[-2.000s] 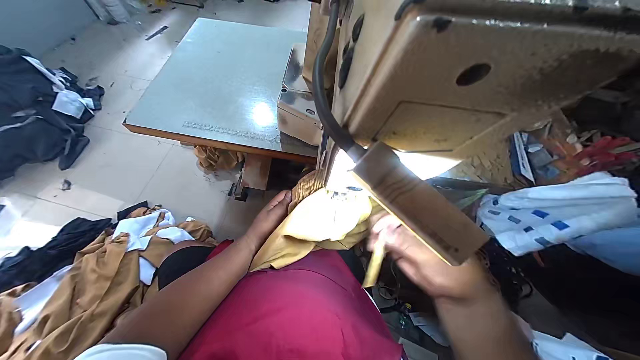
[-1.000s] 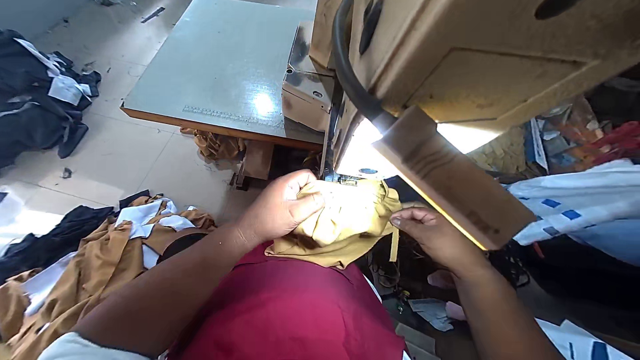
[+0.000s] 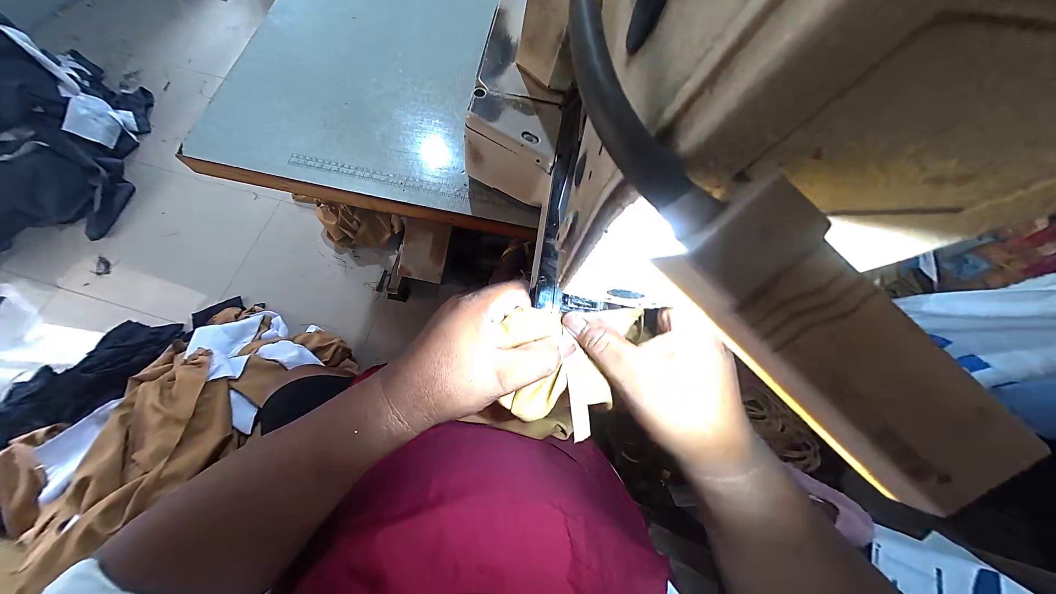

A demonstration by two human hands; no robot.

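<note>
A bunched piece of yellow-tan fabric (image 3: pixel 540 400) lies between my two hands, at the needle area of a sewing machine (image 3: pixel 784 124). My left hand (image 3: pixel 474 355) grips its left side, fingers curled close to the machine's presser foot. With thumb and fingers, my right hand (image 3: pixel 676 371) pinches the fabric's right edge, where a narrow pale strip (image 3: pixel 580 396) hangs down. Bright light from the rectangular lamp (image 3: pixel 850 346) washes out part of my right hand. The needle itself cannot be made out.
The grey machine table (image 3: pixel 355 91), with a printed ruler scale (image 3: pixel 371 173), reaches back left. Brown and white cloth (image 3: pixel 173 404) is heaped at lower left, dark garments (image 3: pixel 58 148) on the tiled floor. White-blue fabric (image 3: pixel 998 330) lies right. The lamp juts over my right forearm.
My right hand, blurred with the strip two seconds ago, now pinches the fabric close to the left hand. The fabric has moved in under the machine head and is more covered by my hands.
</note>
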